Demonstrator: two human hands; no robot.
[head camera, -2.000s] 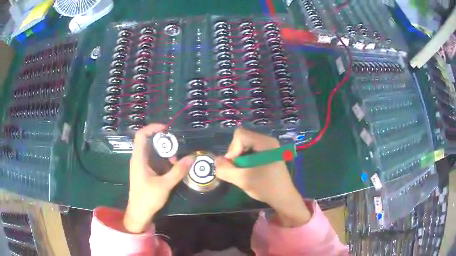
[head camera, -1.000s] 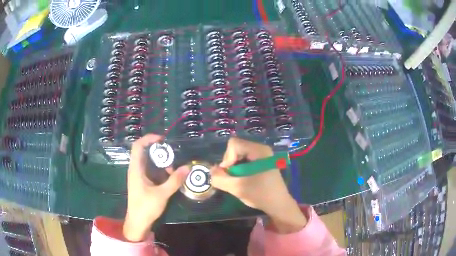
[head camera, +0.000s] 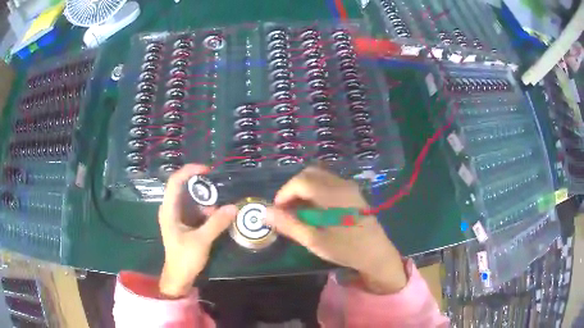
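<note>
A silver-white ringed disc (head camera: 254, 219) lies on the round brass fixture (head camera: 256, 246) near the bench's front edge. My left hand (head camera: 186, 224) holds a second disc (head camera: 203, 190) at its fingers, tilted, left of the fixture; its thumb reaches the fixture's left rim. My right hand (head camera: 326, 214) holds the green probe (head camera: 323, 217), and its fingertips are at the right side of the disc on the fixture. The probe's tips are hidden by the fingers. A thin red wire runs from near the held disc towards the main tray (head camera: 214, 144).
The main tray with rows of discs stands behind my hands. More trays lie at the left (head camera: 48, 122) and right (head camera: 499, 147). The red probe cable (head camera: 419, 176) curves behind right. A small white fan (head camera: 96, 8) is far left. A black cable lies left of the fixture.
The held disc has tilted further. The green probe has shifted slightly down and left, and its cable now hangs lower. Both hands stay at the fixture with the same things.
</note>
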